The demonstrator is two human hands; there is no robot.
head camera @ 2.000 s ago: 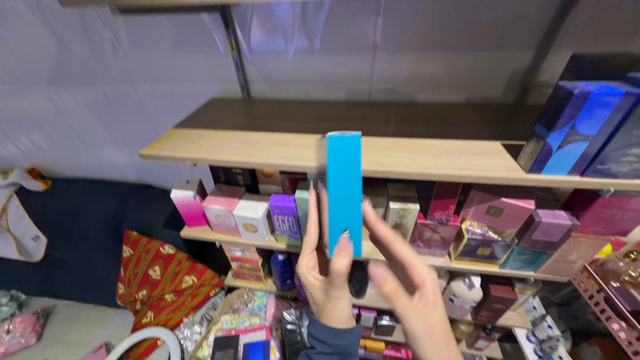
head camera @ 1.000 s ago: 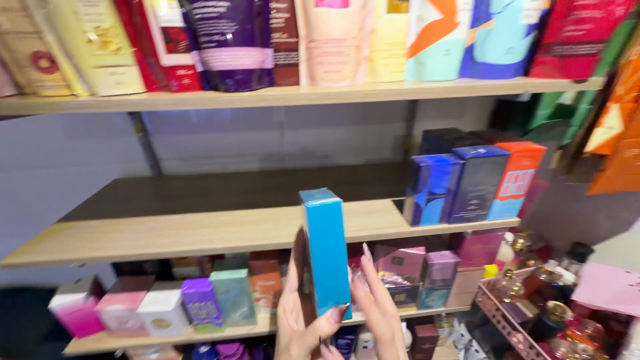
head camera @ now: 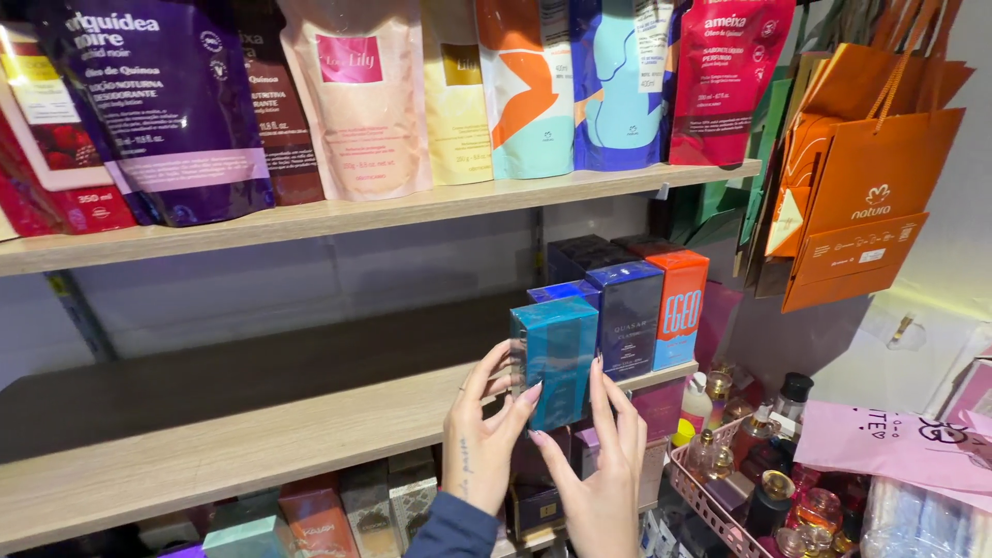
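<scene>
A teal perfume box (head camera: 556,360), glossy and upright, is held just in front of the middle wooden shelf. My left hand (head camera: 487,426) grips it along its left side, thumb on the front face. Close by its right and lower edges is my right hand (head camera: 601,457), with fingers apart; whether its fingertips touch the box is hard to tell. Behind the box stand a blue box (head camera: 564,291), a dark blue box (head camera: 626,322) and a red and light blue box (head camera: 682,310) at the shelf's right end.
Stand-up refill pouches (head camera: 364,101) line the upper shelf (head camera: 372,211). The middle shelf (head camera: 232,434) extends left. More boxes (head camera: 318,515) sit below. At right are a pink plastic basket (head camera: 709,504) of bottles, a pink paper bag (head camera: 891,446) and hanging orange paper bags (head camera: 864,194).
The teal box has moved from in front of the bare part of the middle shelf to the boxes at its right end, turning its broader front into view. The view has shifted right.
</scene>
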